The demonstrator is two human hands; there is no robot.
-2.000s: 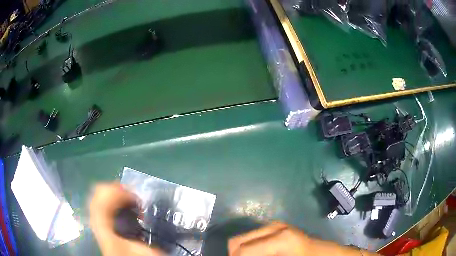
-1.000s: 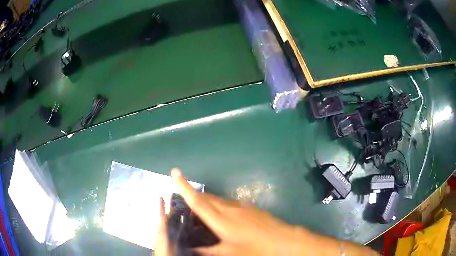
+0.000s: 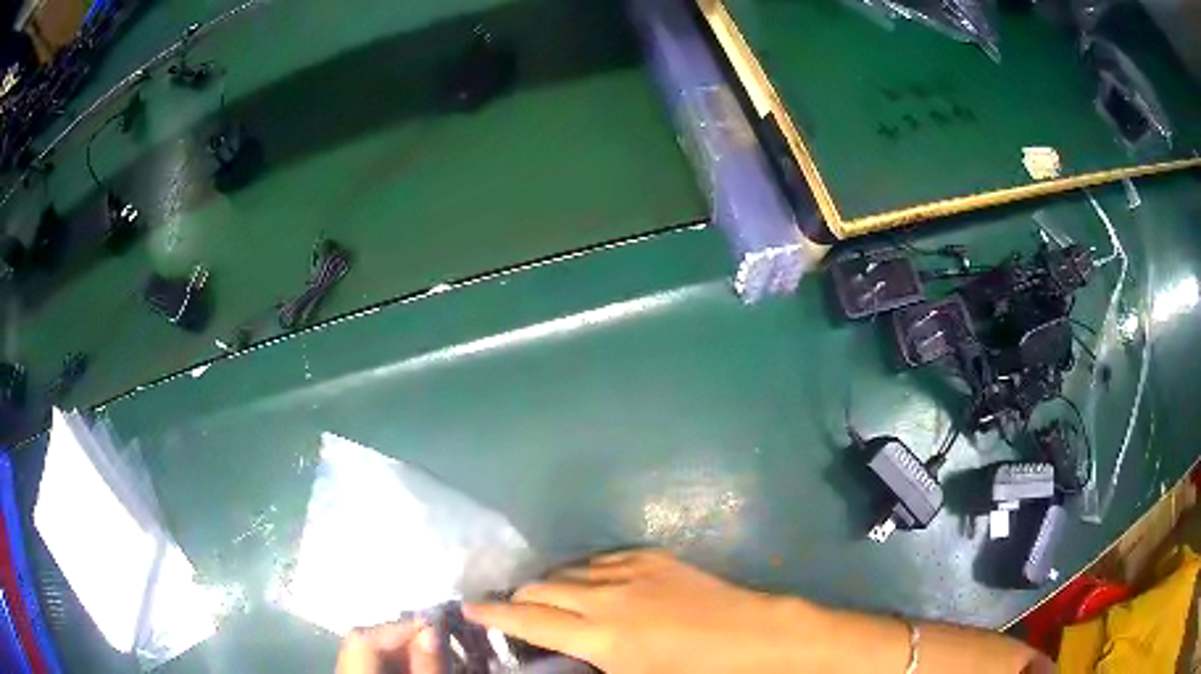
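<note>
My right hand [image 3: 619, 608] is low in the centre, closed on a black power adapter [image 3: 490, 645]. My left hand [image 3: 390, 648] is cut off by the bottom edge, its fingertips at the same adapter beside a clear poly bag [image 3: 382, 537]. The bag lies glaring white in front of both hands; whether the adapter is inside it is unclear. A bag stack [image 3: 99, 540] leans fanned at the left. A loose adapter pile [image 3: 981, 342] with tangled cords lies at the right, with separate adapters [image 3: 904, 482] in front, prongs showing.
The green conveyor belt [image 3: 395, 171] carries scattered adapters and a bundled cord [image 3: 314, 282]. A bluish divider strip [image 3: 732, 171] stands beside the yellow-edged green board [image 3: 922, 105], which holds bagged items. Clear strips [image 3: 1120, 356] lie right. A blue bin edge [image 3: 16, 579] is far left.
My right hand has moved down toward the bottom edge with the adapter. My left fingertips now show beside it. The bag's near side has lifted or crumpled. Items on the belt have shifted right.
</note>
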